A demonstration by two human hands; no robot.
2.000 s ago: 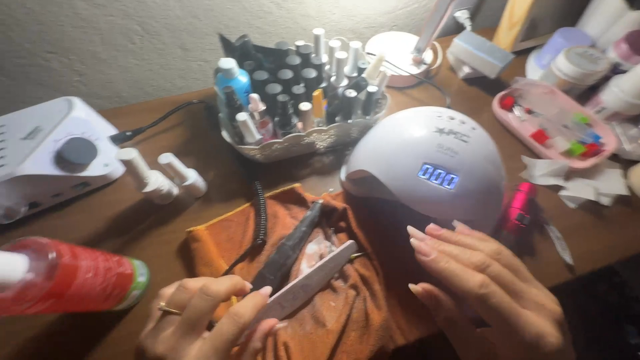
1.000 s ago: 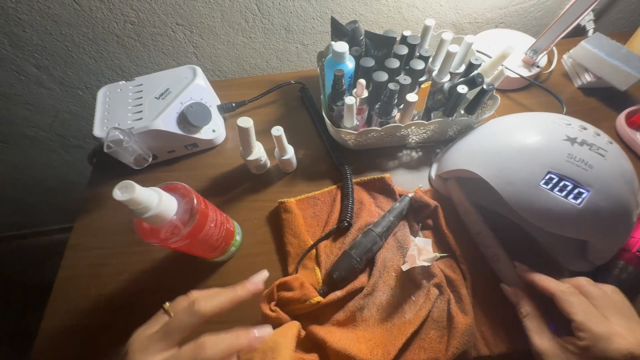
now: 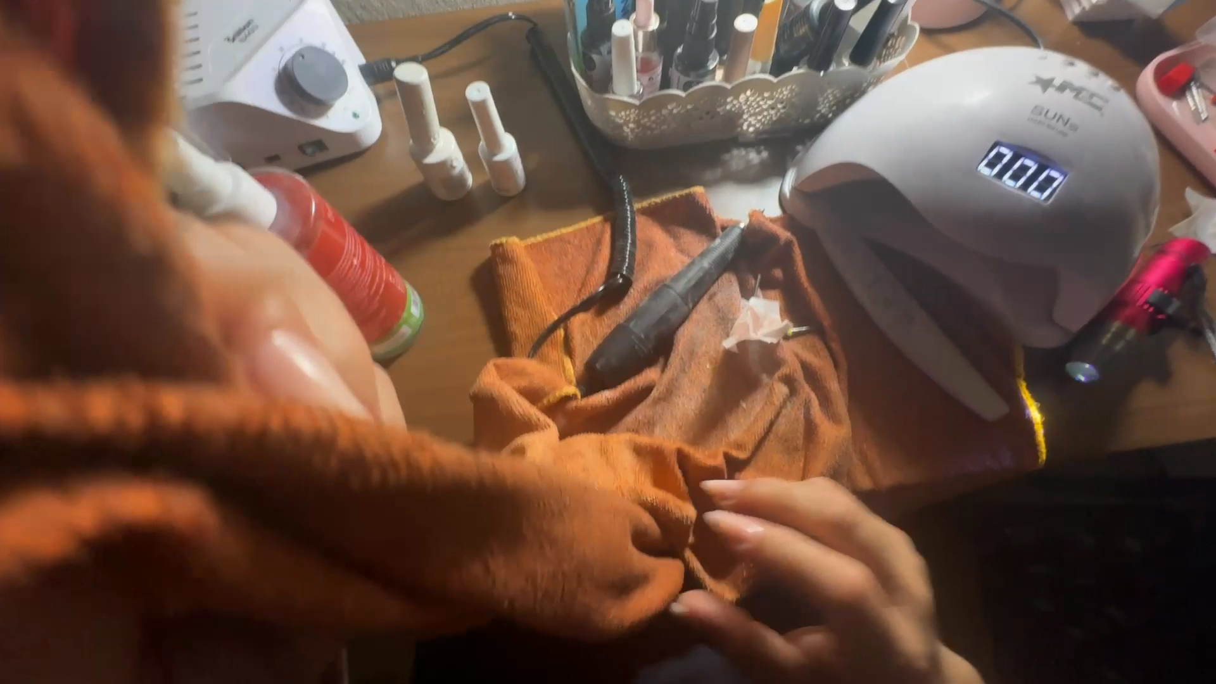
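Note:
My left hand (image 3: 285, 323), close to the camera at the left, grips a raised part of the orange cloth (image 3: 408, 513), which hides most of it. At the lower middle, my right hand (image 3: 817, 570) has its fingers bent and apart against the cloth's edge. On the spread part of the cloth lie a black nail drill handpiece (image 3: 665, 309) with a coiled cord and a crumpled white tissue (image 3: 757, 321). A pale nail file (image 3: 912, 323) leans at the opening of the white nail lamp (image 3: 988, 171), its lower end over the cloth.
A red spray bottle (image 3: 342, 256) stands behind my left hand, near the white drill control unit (image 3: 285, 76). Two white polish bottles (image 3: 442, 157) stand beside it. A lace-edged basket (image 3: 731, 112) holds polish bottles at the back. A pink metallic flashlight (image 3: 1135, 304) lies right of the lamp.
My left hand has lifted part of the cloth toward the camera. The file, in my left hand two seconds ago and at my right hand one second ago, now rests by the lamp, released.

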